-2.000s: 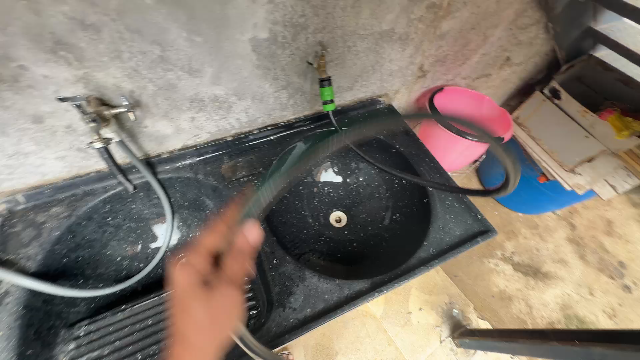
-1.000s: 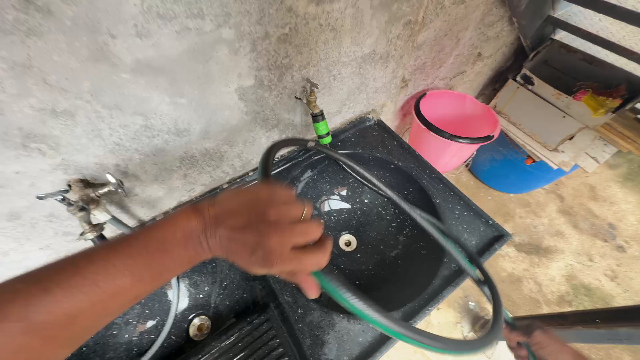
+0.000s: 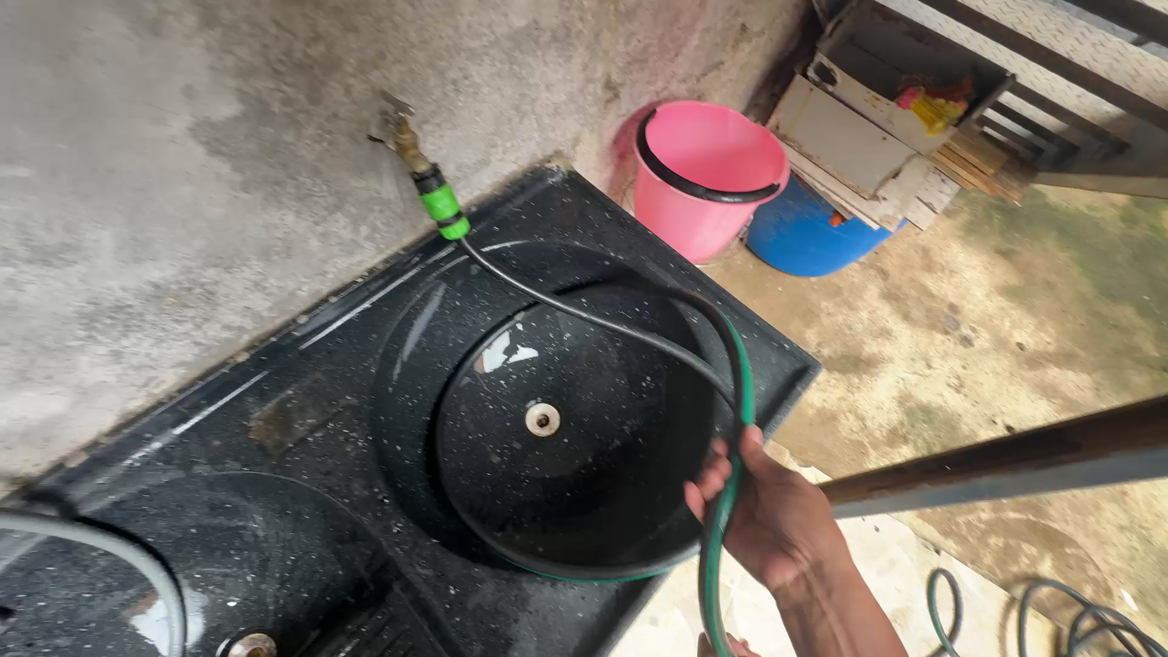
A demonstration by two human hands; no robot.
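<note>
A black garden hose with a green stripe [image 3: 744, 383] runs from the green hose connector [image 3: 444, 208] on the brass wall tap [image 3: 401, 137]. Part of it loops round inside the round basin of the black speckled sink [image 3: 584, 474]. At the sink's front right edge my right hand [image 3: 766, 511] is closed round the hose, palm turned up and thumb at the top. Only the fingertips of my left hand [image 3: 730, 648] show at the bottom edge, against the lower stretch of hose; the rest of that hand is out of frame.
A grey hose [image 3: 137, 557] crosses the left basin. Beyond the sink's right corner stand a pink bucket [image 3: 693, 192] and a blue container [image 3: 812, 228] under scrap boards [image 3: 849, 137]. A metal bar [image 3: 995, 456] juts in from the right; more hose [image 3: 1086, 620] lies coiled on the floor.
My left hand has moved from over the basin to the bottom edge of view. A hose loop that was held up now lies in the basin. My right hand has come further into view.
</note>
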